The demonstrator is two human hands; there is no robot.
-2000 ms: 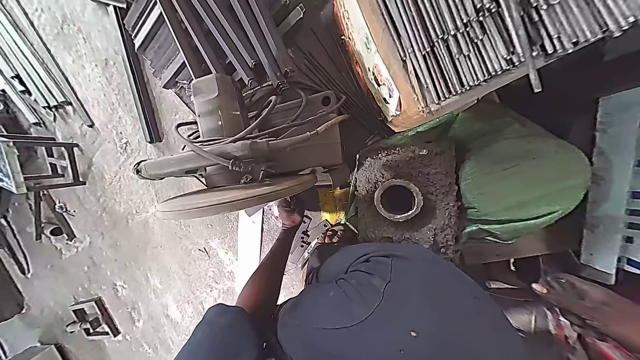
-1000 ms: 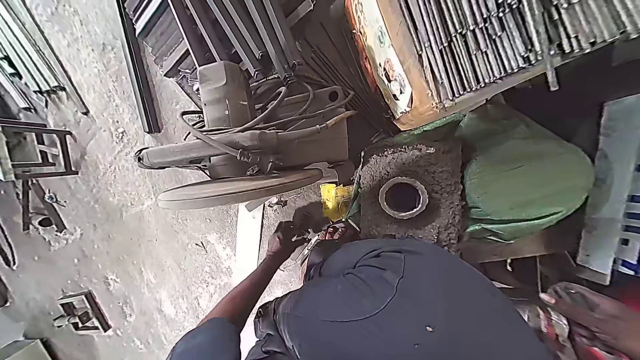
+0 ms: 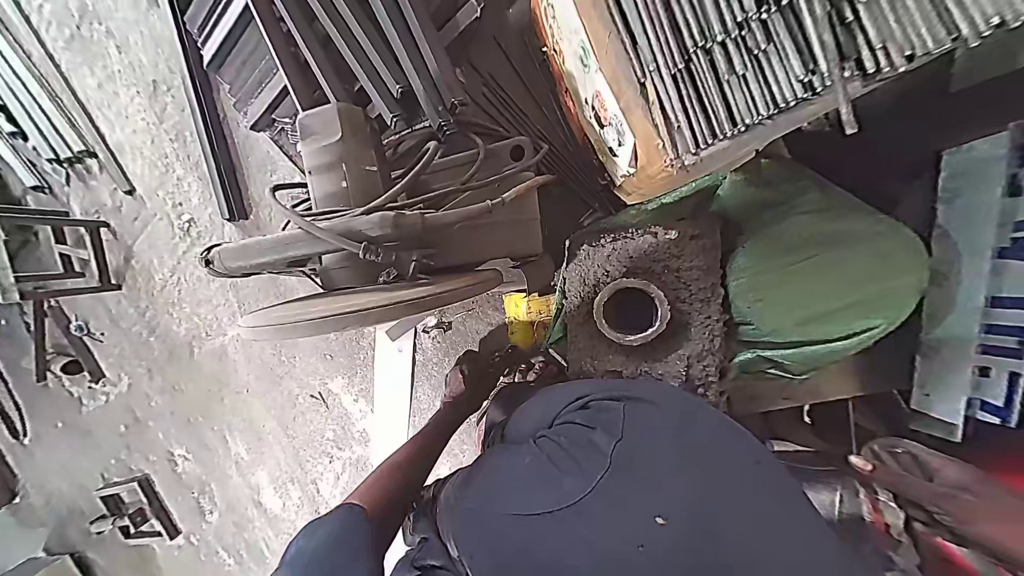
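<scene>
My left hand [image 3: 474, 376] reaches low beside a small yellow object [image 3: 528, 318]. Its fingers are bent among dark, unclear items, so what it holds does not show. My right hand [image 3: 920, 480] is blurred at the lower right edge, near shiny and red things that I cannot identify; its grip is unclear. Dark blue cloth [image 3: 640, 472] over a body or leg fills the space between the hands. Beyond it is a rough, grit-covered block [image 3: 692, 320] with a round pipe opening [image 3: 632, 312]. A green cloth or sheet [image 3: 824, 264] bulges beside the block.
A cut-off saw [image 3: 344, 160] with a large abrasive disc [image 3: 360, 308] and looped cables stands ahead of my left hand. Steel bars [image 3: 368, 56] lie behind it. Metal rods [image 3: 720, 72] are stacked at upper right. A pale strip [image 3: 392, 392] and a small metal frame [image 3: 136, 508] lie on the floor.
My left hand has moved from under the saw's disc toward the yellow object and the dark items beside it. My right hand remains near the right edge.
</scene>
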